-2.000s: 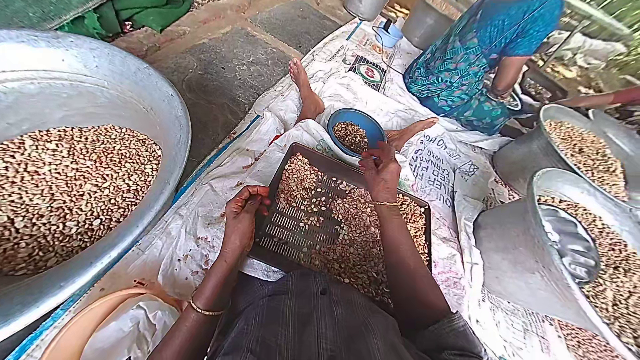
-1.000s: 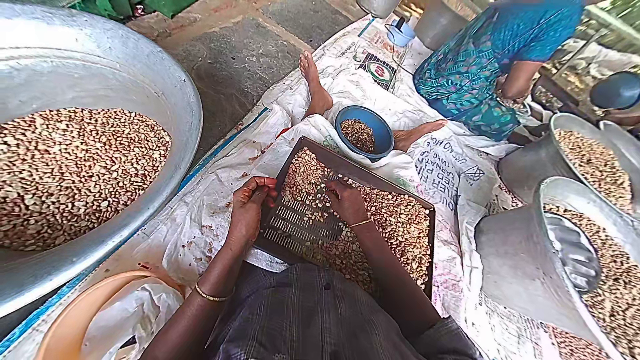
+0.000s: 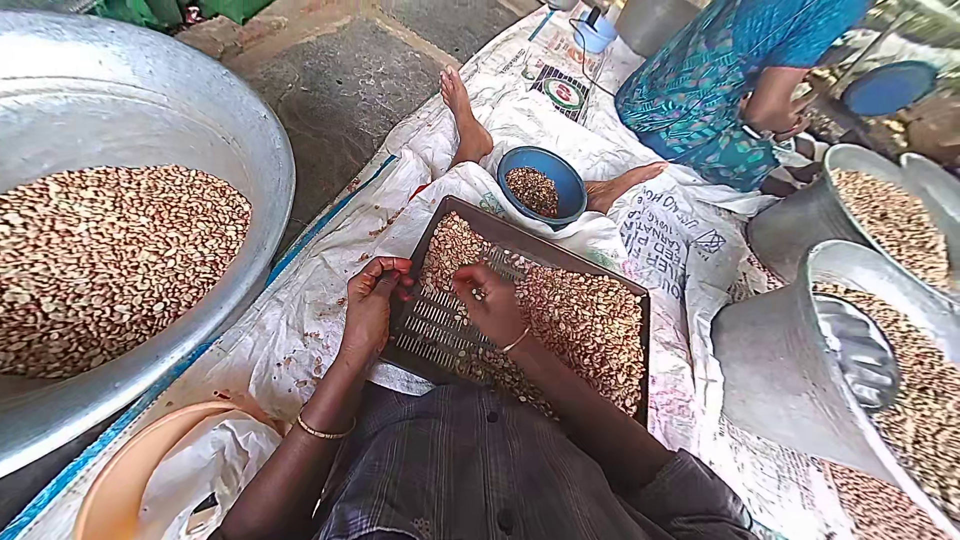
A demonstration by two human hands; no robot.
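Note:
A dark slotted plastic tray [image 3: 426, 346] lies across my lap, with pale brown split nuts or beans [image 3: 581, 319] heaped on its right side and a smaller pile [image 3: 452, 251] at its upper left. My right hand [image 3: 486, 296] is over the middle of the tray, fingers curled near the pieces; whether it holds any is too small to tell. At the tray's left edge is my left hand [image 3: 379, 300], fingers bent and thumb near the fingertips, its contents hidden. Beyond the tray, between my feet, stands a blue bowl [image 3: 506, 169] with darker pieces [image 3: 532, 190] in it.
A large aluminium basin [image 3: 262, 157] of the same pieces fills the left. Metal pots [image 3: 772, 352] of them stand at right, one with a fluted metal dish [image 3: 859, 352] inside. An orange tub [image 3: 112, 480] is lower left. Another person [image 3: 705, 97] sits upper right. White woven sacks [image 3: 300, 337] cover the ground.
My right hand was over the blue bowl's near edge two seconds ago; it then came down to the tray and is there now. My left hand has stayed by the tray's left edge.

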